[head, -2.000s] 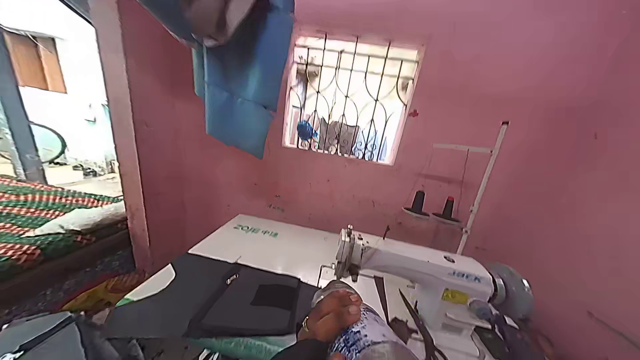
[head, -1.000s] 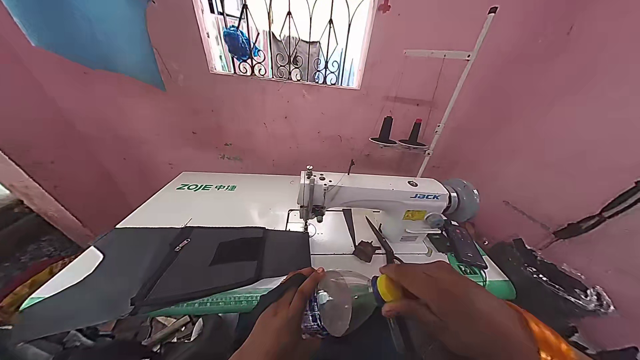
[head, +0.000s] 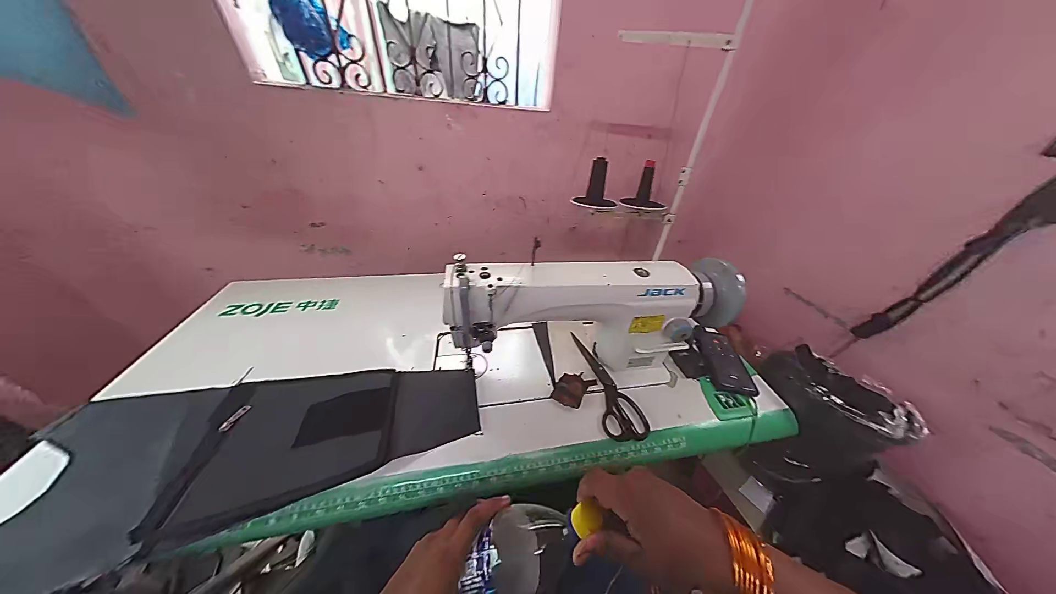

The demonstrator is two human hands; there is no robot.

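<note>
At the bottom centre, below the table's front edge, my left hand is around the side of a clear plastic bottle with a printed label. My right hand, with orange bangles at the wrist, grips the bottle's yellow cap. Whether the cap is on the neck or loose, I cannot tell. Above them stands a white Jack sewing machine. Dark fabric with a zip lies on the left of the table, reaching the needle area. Black-handled scissors rest beside a small brown scrap.
The white Zoje table top has a green front edge with a measuring scale. A mobile phone lies by the handwheel. Two black thread cones stand on a rack. Black plastic bags are at the right, near the pink wall.
The bottle was above the table front two seconds ago and is now below its edge. My right hand has come to the yellow cap. The view has shifted downward and to the right.
</note>
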